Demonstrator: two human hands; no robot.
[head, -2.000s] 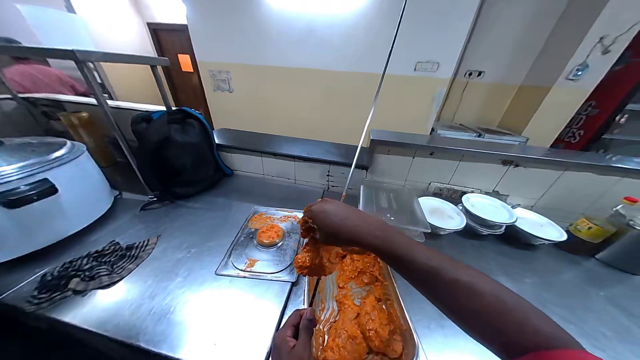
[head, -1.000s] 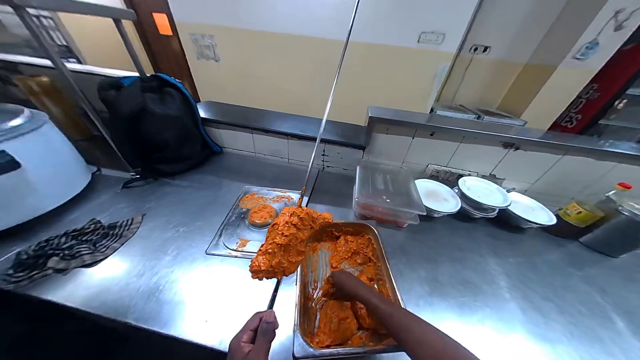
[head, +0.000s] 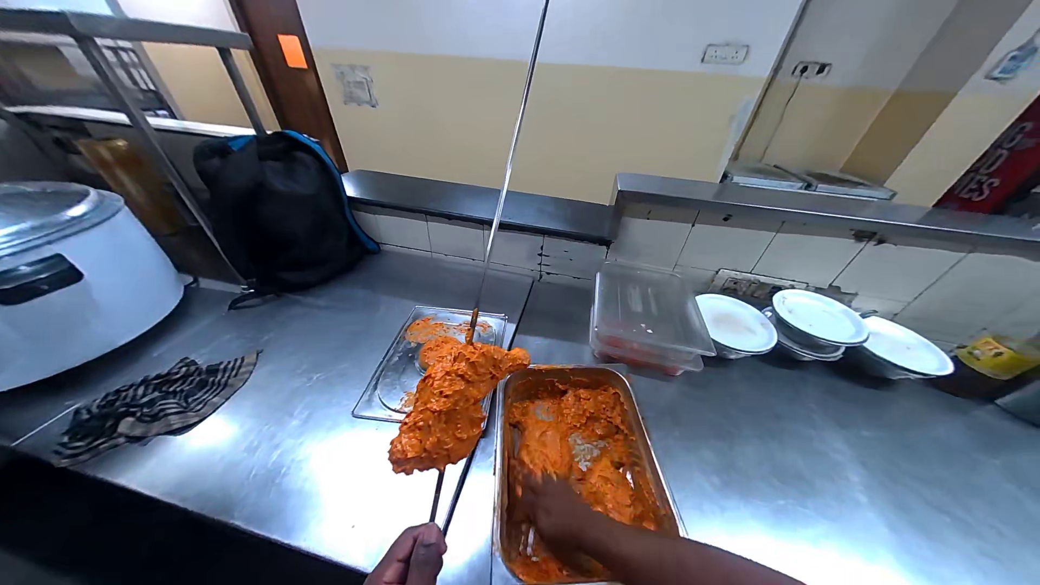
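Observation:
My left hand (head: 413,556) grips the lower end of a long metal skewer (head: 512,154), which rises tilted over the counter. Threaded on the skewer is a large piece of meat coated in orange marinade (head: 451,402). My right hand (head: 552,504) reaches down into a deep steel pan (head: 654,463) holding more marinated meat (head: 605,479); its fingers are blurred and partly sunk in the marinade, so whether they hold a piece cannot be told. Behind the skewered meat lies a steel lid (head: 390,378) smeared with marinade.
A clear plastic container (head: 650,313) stands behind the pan, with white bowls (head: 735,325) to its right. A striped cloth (head: 154,406), a large white cooker (head: 81,301) and a black backpack (head: 280,211) are at left. A bottle with a yellow label (head: 995,357) is at far right.
Two seconds ago my right hand was at the meat on the skewer; it has since moved down into the pan. The skewered meat now hangs left of the pan.

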